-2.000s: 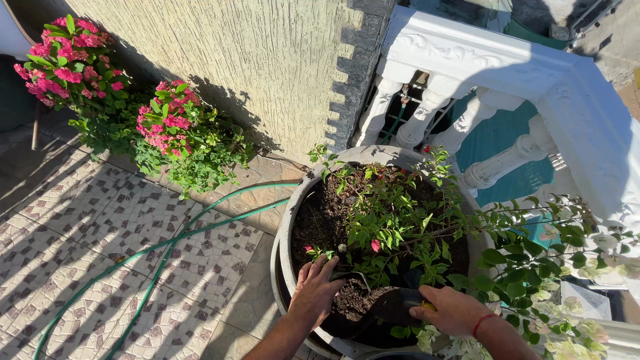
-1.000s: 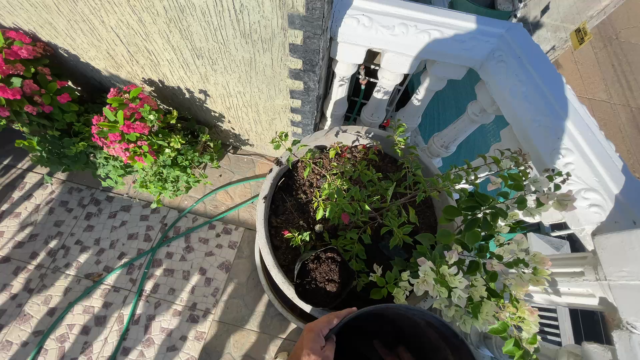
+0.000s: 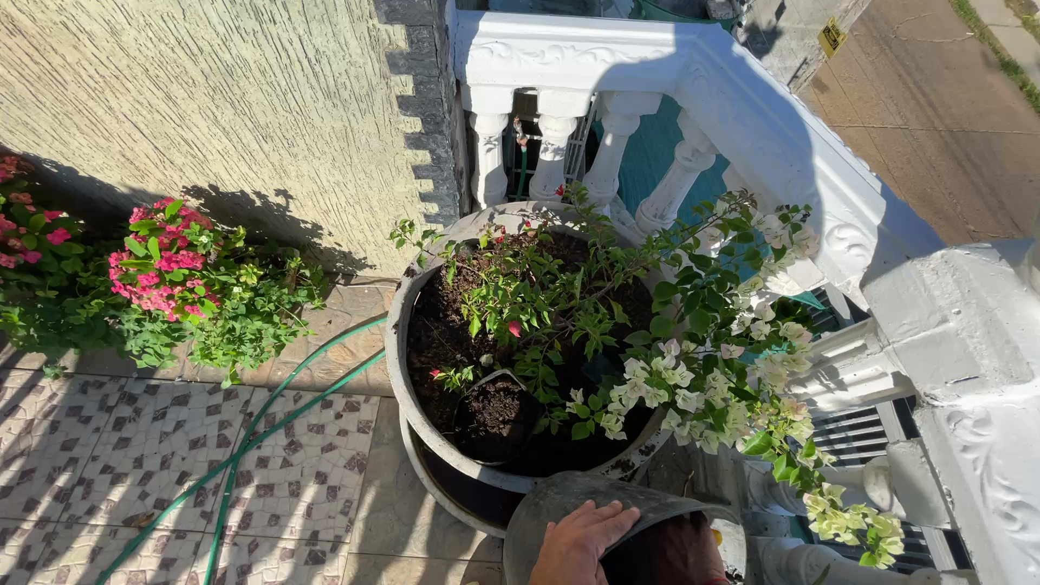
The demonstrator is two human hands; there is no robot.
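Note:
My left hand [image 3: 583, 543] rests with its fingers on the outer side of a dark grey bucket [image 3: 561, 492], which is tilted at the bottom edge. My right hand [image 3: 682, 548] is inside the bucket's shaded mouth; its fingers and whatever they touch are hidden. Above the bucket stands a large round concrete planter [image 3: 396, 333] holding dark soil [image 3: 435, 341] and a leafy bougainvillea [image 3: 520, 296] with a few red bracts. A small black nursery pot [image 3: 496, 414] filled with soil sits inside the planter's lower part. White bougainvillea flowers [image 3: 658, 386] spread over its right side.
A green hose [image 3: 236, 455] crosses the tiled floor [image 3: 301, 463] at left. Pink-flowered plants [image 3: 171, 268] line the textured wall [image 3: 219, 97]. A white balustrade [image 3: 601, 57] bounds the planter's far and right sides. Another round rim [image 3: 455, 508] shows below the planter.
Two seconds ago both hands were over the planter, the right one on a tool handle; now they are at the bucket. The bucket has tilted, and the right hand has come into view inside it.

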